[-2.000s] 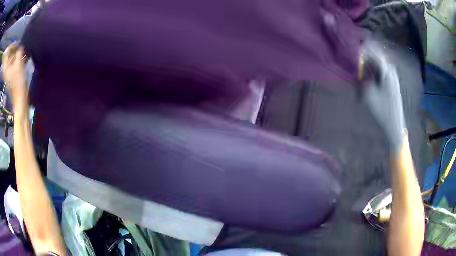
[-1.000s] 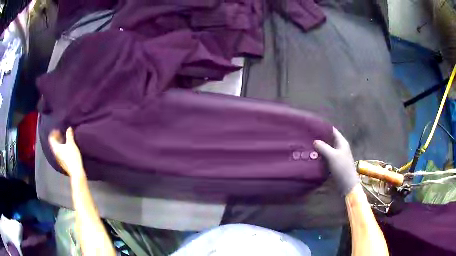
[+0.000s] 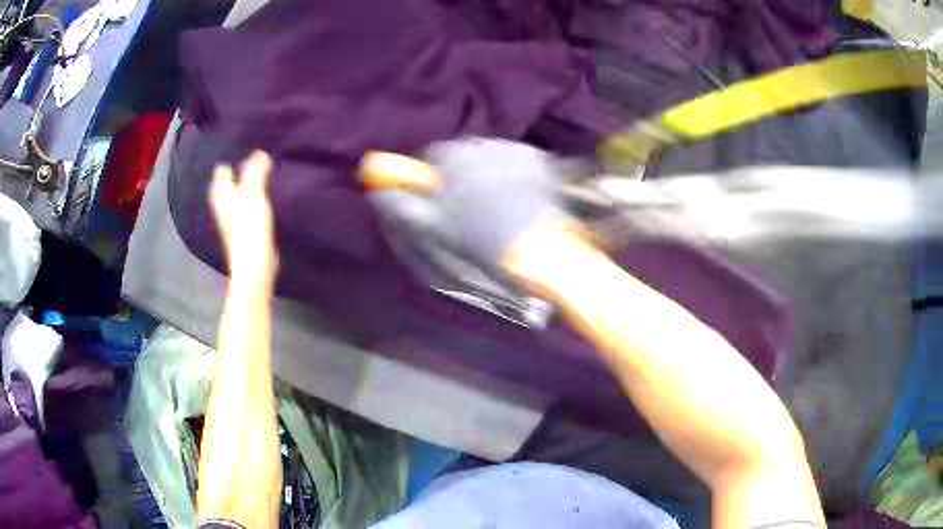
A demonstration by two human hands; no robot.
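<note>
The dark purple jacket [image 3: 352, 62] lies heaped at the top, with its sleeve [image 3: 713, 310] spread over the padded form [image 3: 191, 207], whose rounded end shows at the left. My gloved right hand [image 3: 491, 196] grips the orange-tan handle of the steam iron [image 3: 455, 279], which is over the middle of the sleeve and blurred. I cannot tell whether its plate touches the cloth. My bare left hand [image 3: 243, 207] is at the left end of the sleeve, fingers apart, at the cloth. The cuff buttons do not show.
The pale steam hose [image 3: 765, 207] and a yellow hose [image 3: 786, 98] run from the iron to the right edge. The grey table cover [image 3: 445, 403] shows in front. A pale green cloth [image 3: 171, 413] hangs below it. A red object [image 3: 134, 160] is at the left. More purple cloth lies lower left.
My right hand has left the cuff, taken the iron from the right side and brought it over the sleeve. The hoses now cross above the table. My left hand stays at the sleeve's left end.
</note>
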